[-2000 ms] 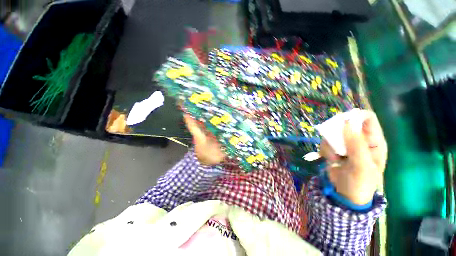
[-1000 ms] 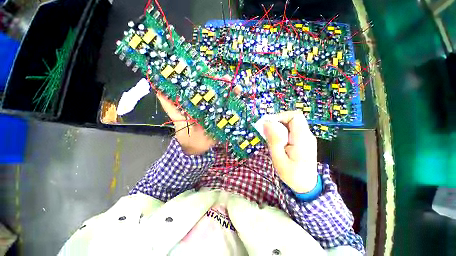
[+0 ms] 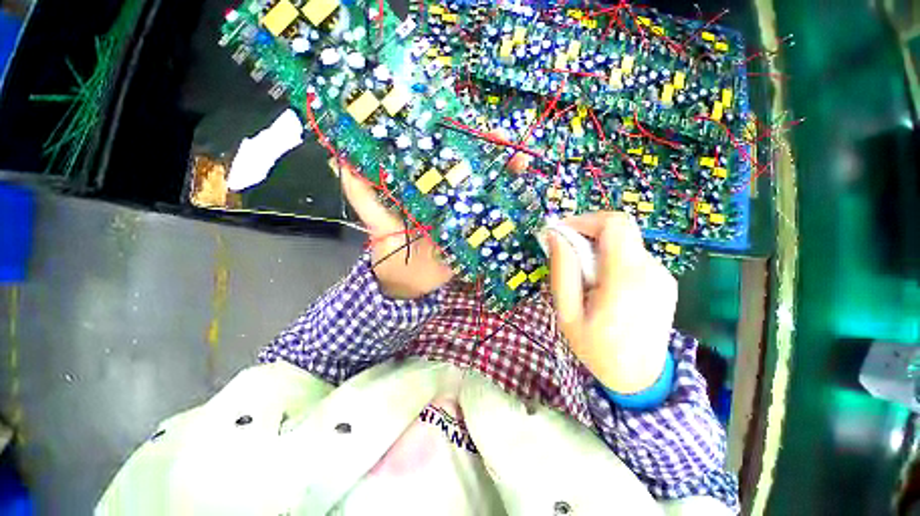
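A long green circuit board panel [image 3: 404, 151] with yellow blocks, small round cans and red wires is held slanting from upper left to lower middle. My left hand [image 3: 398, 242] grips it from below along its near edge; part of the hand is hidden under the board. My right hand [image 3: 620, 302] pinches a small white wipe [image 3: 573, 247] at the board's lower right edge; I cannot tell whether the wipe touches the board. A blue wristband is on my right wrist. A stack of board panels [image 3: 615, 111] lies behind on a blue sheet [image 3: 742, 181].
A second white wipe [image 3: 265, 151] lies at the bench corner beside a brown patch [image 3: 210, 181]. A black bin [image 3: 126, 131] with thin green strips [image 3: 86, 111] stands at the left. A green conveyor surface [image 3: 837, 252] runs along the right.
Since one second ago the board and the stack appear larger and higher in view. My right hand with the wipe has shifted slightly right, still at the board's lower right edge.
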